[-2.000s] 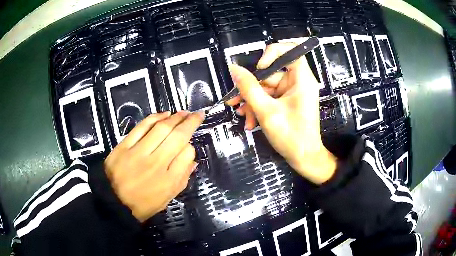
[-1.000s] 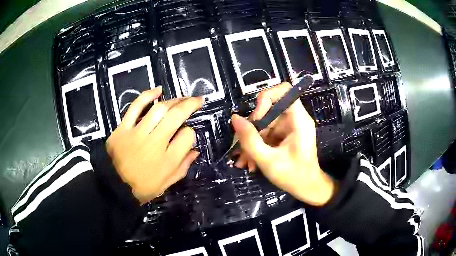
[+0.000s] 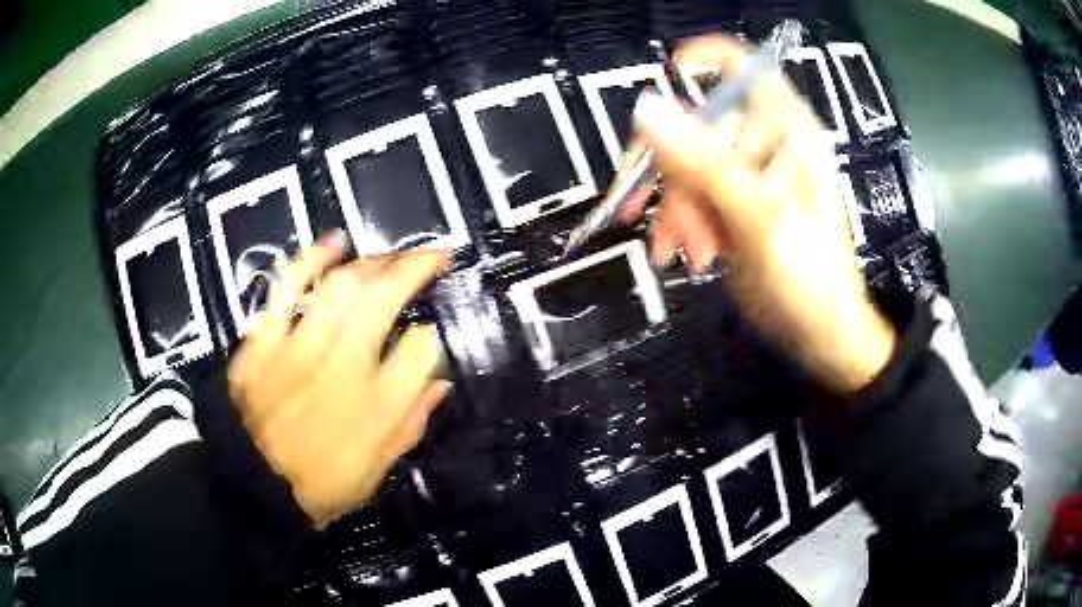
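My right hand [image 3: 759, 190], slightly blurred, holds the tweezers [image 3: 617, 196] with their tip pointing down and left, near the upper edge of a sideways white-bordered panel [image 3: 593, 311] in the middle row. Whether the tip touches anything or holds a small piece cannot be told. My left hand [image 3: 338, 374] is spread over the left part of the black tray [image 3: 392, 89], fingertips at the lower edge of an upright white-bordered panel [image 3: 398, 187]. Nothing shows in it; the palm side is hidden.
More white-bordered panels [image 3: 655, 545] stand in the tray's upper and lower rows. The tray lies on a green surface [image 3: 59, 249] edged by a pale rail [image 3: 113, 59]. A grey floor [image 3: 1032, 421] and red and blue items show at the right.
My right hand and the tweezers have moved up and right, away from my left hand. The sideways panel now shows between the hands. The tray appears shifted left in view.
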